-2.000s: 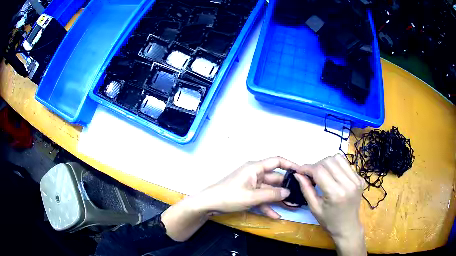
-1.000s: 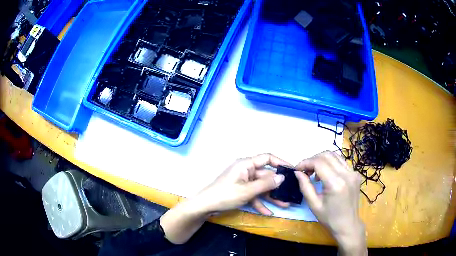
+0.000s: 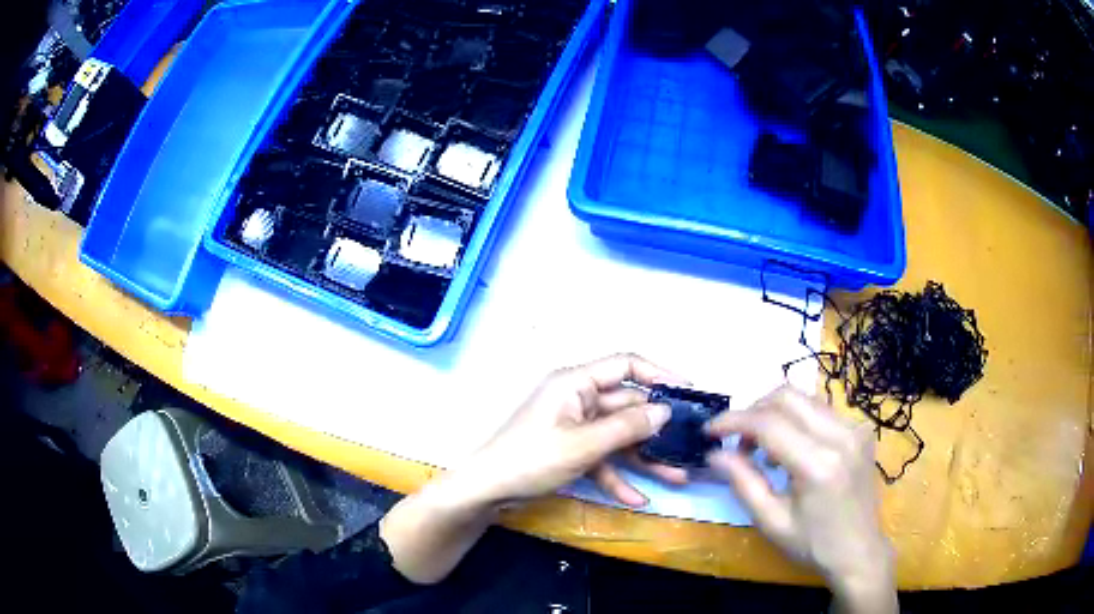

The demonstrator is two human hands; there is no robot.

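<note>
A small square black housing (image 3: 681, 429) is held over the front edge of the white work sheet. My left hand (image 3: 576, 434) grips it by its left side, with the thumb on its face and fingers behind. My right hand (image 3: 806, 474) is at its right side, slightly blurred, with thumb and forefinger apart and the fingertips at or near the edge; I cannot tell if they touch. No separate sealing ring can be made out on the housing. A tangled pile of black sealing rings (image 3: 918, 350) lies on the yellow tabletop to the right.
A blue bin with loose black housings (image 3: 732, 250) stands at upper right. Left of it is a blue tray of laid-out housings (image 3: 360, 308), some silvery, then an empty blue tray (image 3: 144, 282). The white work sheet (image 3: 540, 300) lies beneath. A pale stool (image 3: 150, 492) stands at lower left.
The housing has turned so its face shows more. My right hand has loosened and moved slightly right and down from it. My left hand still holds it. The view has shifted slightly.
</note>
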